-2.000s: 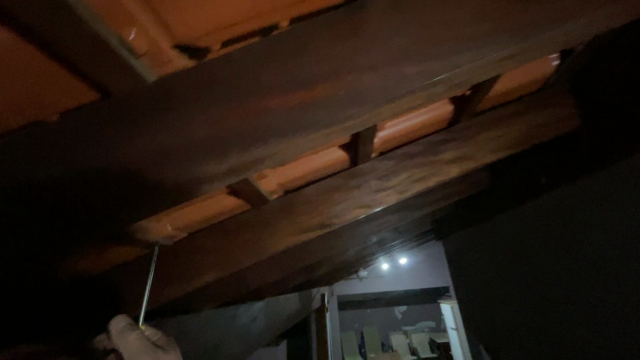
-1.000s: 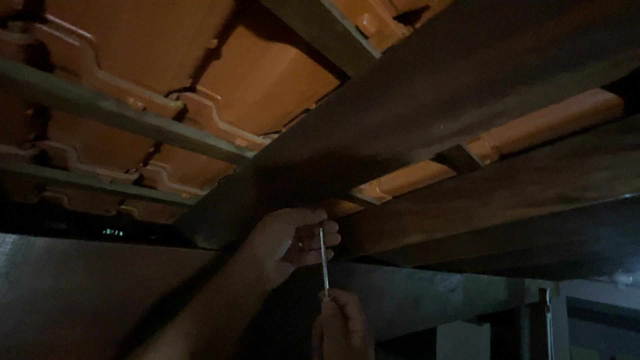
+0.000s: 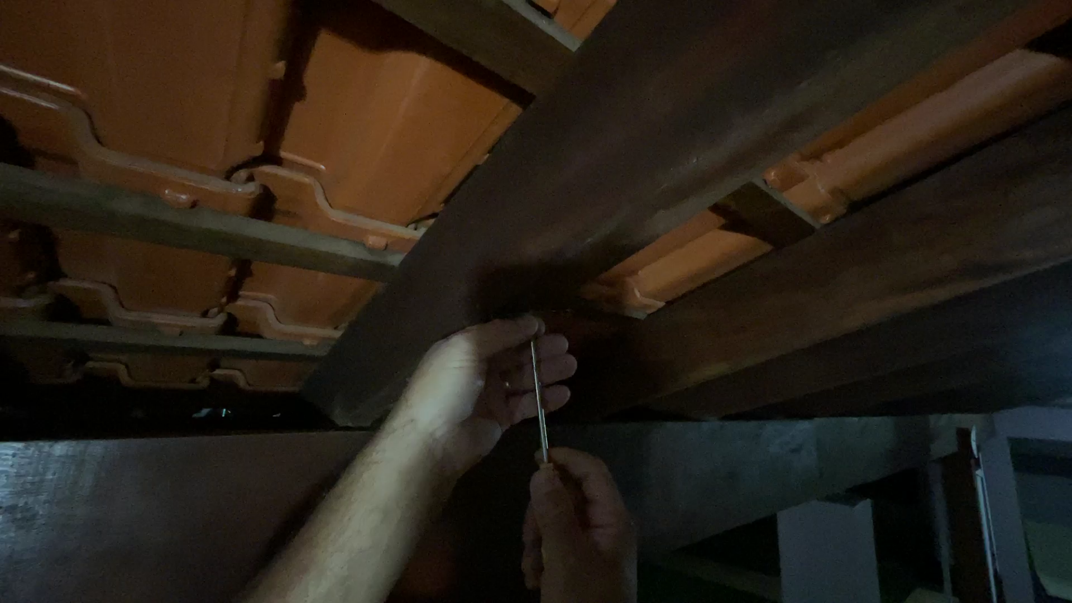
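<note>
My right hand (image 3: 579, 519), low in the middle of the head view, grips the handle of what looks like a screwdriver. Its thin metal shaft (image 3: 538, 402) points up toward the underside of a dark wooden rafter (image 3: 586, 193). My left hand (image 3: 502, 377) is raised beside the shaft, with thumb and index fingertip at its upper end and the other fingers spread behind it. Whether those fingertips pinch the tip or a small fastener is too dark to tell. The handle is mostly hidden by my right hand.
Orange roof tiles (image 3: 377, 126) rest on wooden battens (image 3: 201, 230) at the upper left. A second rafter (image 3: 837, 310) slopes across the right. Below runs a horizontal beam (image 3: 720, 461), with a pale upright panel (image 3: 827, 548) at the lower right.
Two seconds ago only one hand with the metal shaft showed, at the lower left; since then both hands have come into view together at the rafter. The view has swung strongly.
</note>
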